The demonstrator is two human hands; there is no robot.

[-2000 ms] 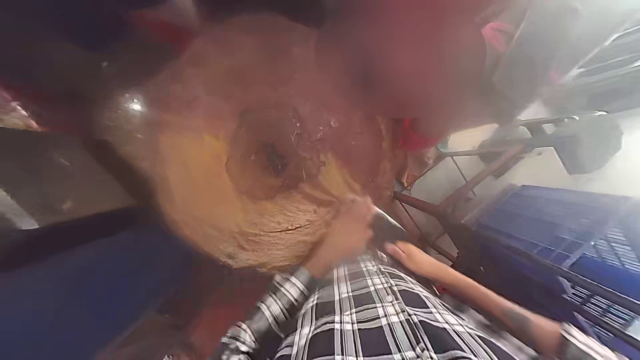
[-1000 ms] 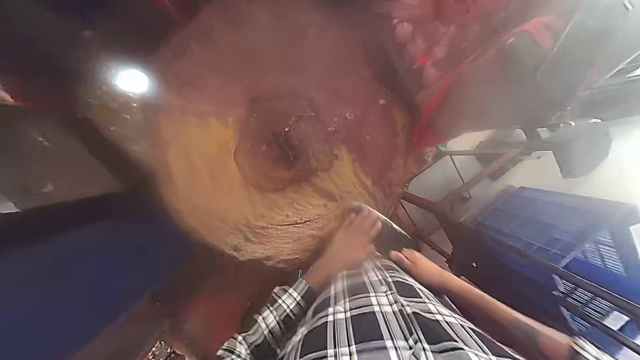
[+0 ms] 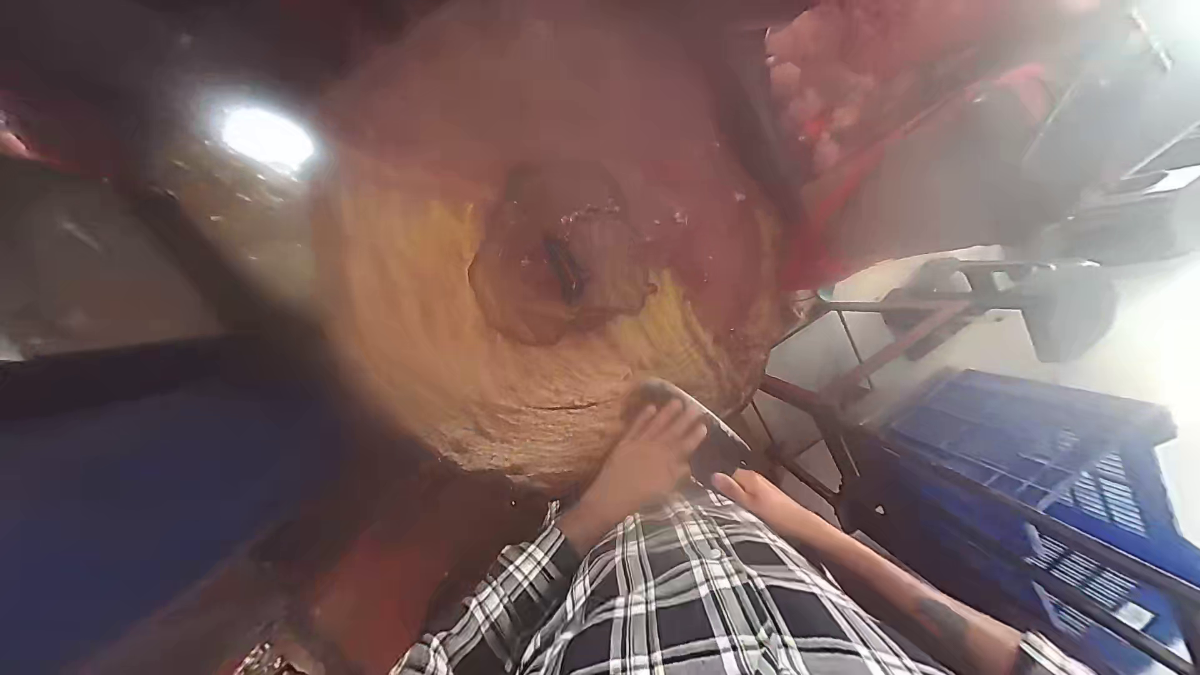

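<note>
A large round wooden chopping block [image 3: 525, 375], with a wet, reddish patch around its dark centre, fills the middle of the head view. A broad, dark metal blade [image 3: 717, 441], probably a cleaver's, lies at its near right edge. My left hand [image 3: 656, 441] rests on the blade with its fingers spread. Close to the blade's near end is my right hand [image 3: 745, 492], its fingers curled and the thumb up; it seems to hold the handle, which is hidden.
Blue plastic crates [image 3: 1022, 450] stand at the right behind a dark metal frame [image 3: 816, 403]. Reddish pieces, apparently meat [image 3: 816, 94], lie at the upper right. A large blue surface [image 3: 169, 487] is at the left, and a bright glare shows at the upper left.
A large blurred reddish shape over the upper right of the block in the oldest frame is gone from there. Both hands remain by the blade at the block's near edge.
</note>
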